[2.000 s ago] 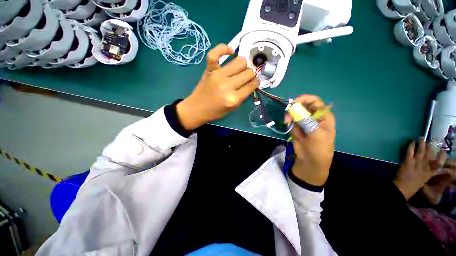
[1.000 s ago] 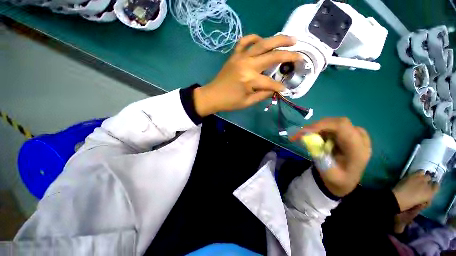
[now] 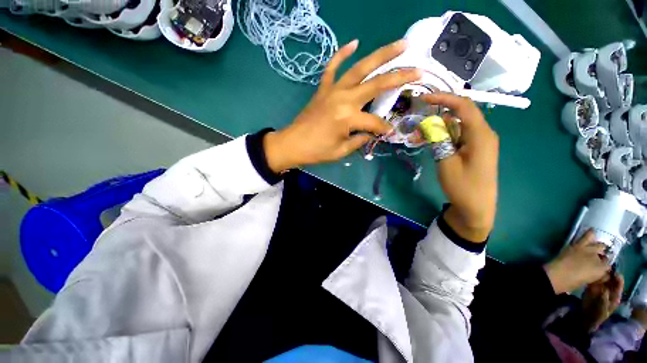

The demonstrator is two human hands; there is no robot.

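Note:
The white camera body (image 3: pixel 433 64) lies on the green bench, with its black front panel (image 3: pixel 461 47) facing up and its open round end towards me. My left hand (image 3: pixel 340 106) rests on the left rim of the opening, fingers spread. My right hand (image 3: pixel 468 149), with a yellow band (image 3: pixel 435 129) and a grey mesh-like part on a finger, is at the right side of the opening. Something thin and clear shows between the hands; I cannot tell what it is or which hand holds it. Wire leads (image 3: pixel 408 162) hang from the opening, blurred. One antenna (image 3: pixel 496 98) points right.
A tangled heap of pale loops (image 3: pixel 294 42) lies left of the camera. A white cup with a circuit board (image 3: pixel 196 21) and stacked shells (image 3: pixel 135 21) are at upper left. More shells (image 3: pixel 603 106) stand at right. Another person's hands (image 3: pixel 582 262) work at lower right. A blue stool (image 3: pixel 60 241) is at left.
My right hand has moved up from below the wires to the round opening. My left hand stays at the left rim. The dangling wires have shifted, and the view has turned and moved since the earliest frame.

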